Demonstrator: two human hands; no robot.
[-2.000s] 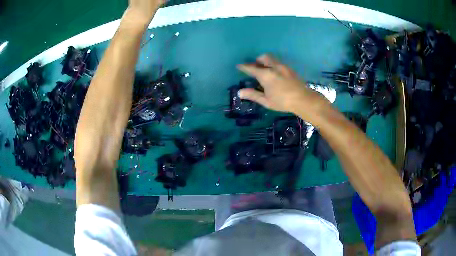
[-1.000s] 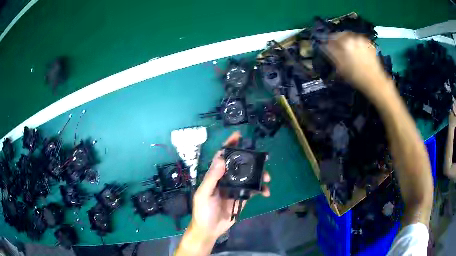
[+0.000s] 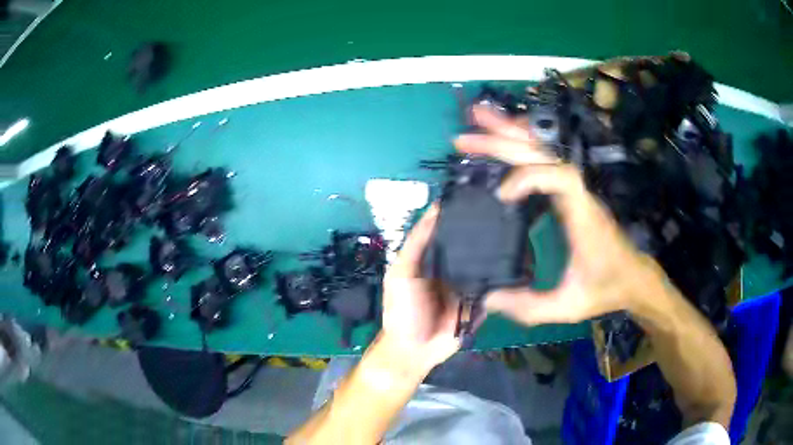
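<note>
A plain dark square black housing (image 3: pixel 483 239) is held up over the bench, its ringless face towards me. Two thin prongs (image 3: pixel 467 317) point down from its lower edge. My left hand (image 3: pixel 413 304) grips it from the left and below. My right hand (image 3: pixel 578 243) is at its right side, thumb at the lower corner and a finger at the upper edge, with a gap between palm and housing. Its other fingers are spread and blurred. Whether a separate part lies behind the housing is hidden.
A white brush (image 3: pixel 396 204) lies left of the hands. Wired modules (image 3: pixel 300 291) lie along the near edge, with a cluster (image 3: pixel 96 226) at left. An open carton (image 3: pixel 617 369) heaped with black parts stands at right, above a blue crate (image 3: pixel 596 395). A white rail (image 3: pixel 287 91) runs behind.
My right hand has come back from the carton to the held piece. The ringed face seen in my left hand earlier no longer shows; a plain dark face does. The view has shifted.
</note>
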